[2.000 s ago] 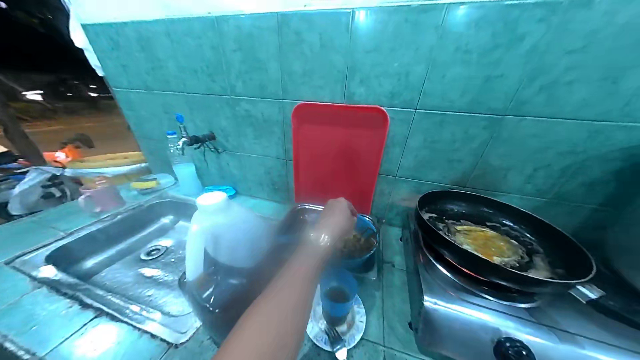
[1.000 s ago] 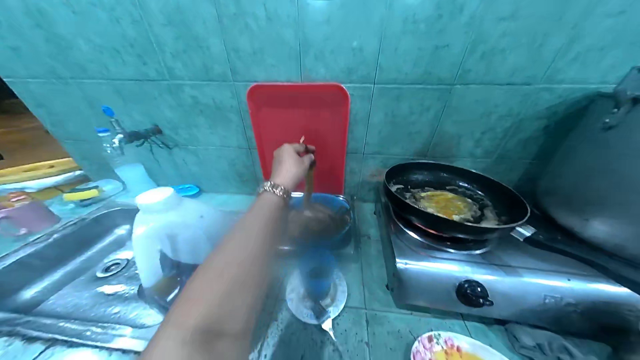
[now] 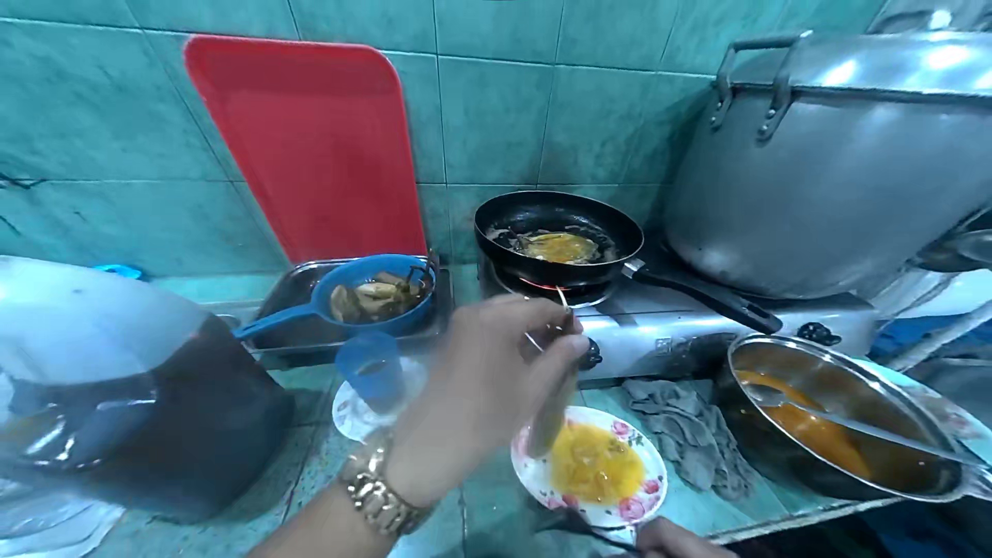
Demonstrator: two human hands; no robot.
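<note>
My left hand (image 3: 504,372), with a metal watch on the wrist, pinches the stem of what looks like a peeled eggplant (image 3: 552,411). The eggplant hangs blurred over the left side of a floral plate (image 3: 651,496) that holds beaten egg (image 3: 597,465). At the bottom edge my right hand (image 3: 682,540), only partly in view, holds a fork (image 3: 577,523) by the plate's near rim. More peeled eggplants (image 3: 376,298) lie in a blue plastic strainer (image 3: 291,315) over a metal tray. A flattened, egg-coated piece (image 3: 559,246) lies in oil in the black frying pan (image 3: 632,244).
The pan sits on a gas stove (image 3: 697,341) with a glowing burner, beside a big lidded pot (image 3: 821,178). A pot of orange liquid (image 3: 833,465) and a grey cloth (image 3: 686,434) are at right. At left stand a blue cup (image 3: 372,372), a large plastic jug (image 3: 139,387) and a red tray (image 3: 310,147).
My left hand has moved right, from above the strainer to over the egg plate, with the eggplant in its fingers. My right hand and the fork have come into view. The view has swung right.
</note>
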